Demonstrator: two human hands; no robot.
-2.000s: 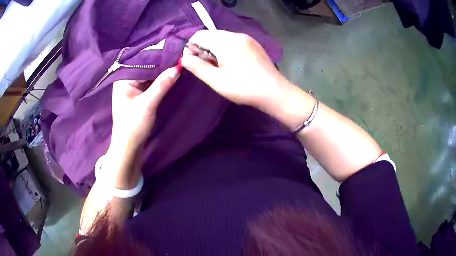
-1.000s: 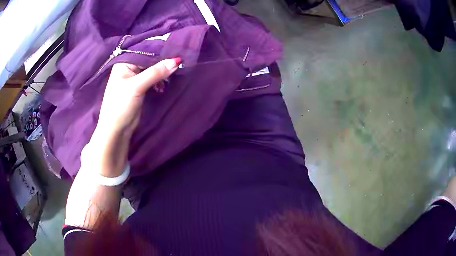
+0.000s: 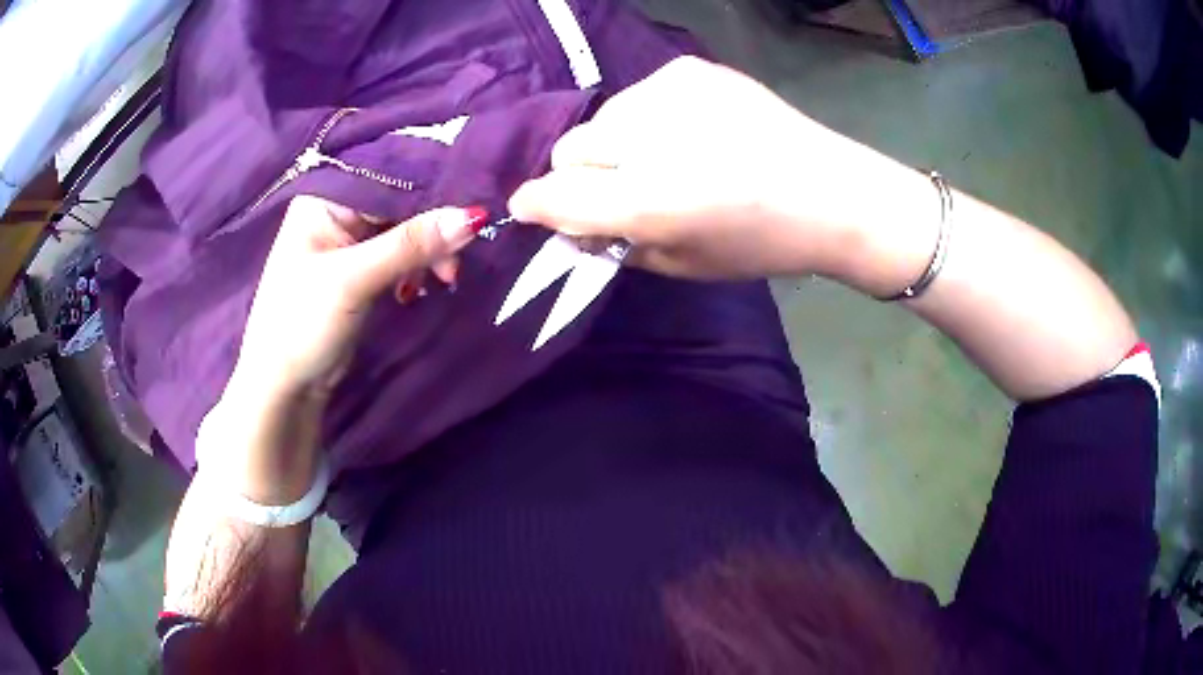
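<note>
Purple trousers [image 3: 435,317] lie over the lap, with the zip fly [image 3: 311,160] lying open at the upper left. My left hand [image 3: 356,270] pinches the waistband cloth, with a tiny shiny piece at the thumb tip. My right hand [image 3: 660,185] holds small scissors [image 3: 565,288] in the palm, the two pale blades apart and pointing down and left. Its fingertips are closed close to my left thumb, at a thin sliver that may be the needle. Thread cannot be made out.
A pale strip [image 3: 570,42] lies on the trousers at the top. A white-covered table [image 3: 66,79] is at the upper left. The green floor [image 3: 924,462] shows at the right. Dark cloth [image 3: 1141,66] hangs at the upper right, near a blue-edged object [image 3: 910,27].
My right hand has come back from the far lower right to my left hand, with the scissors' blades now showing. My left hand has moved slightly down.
</note>
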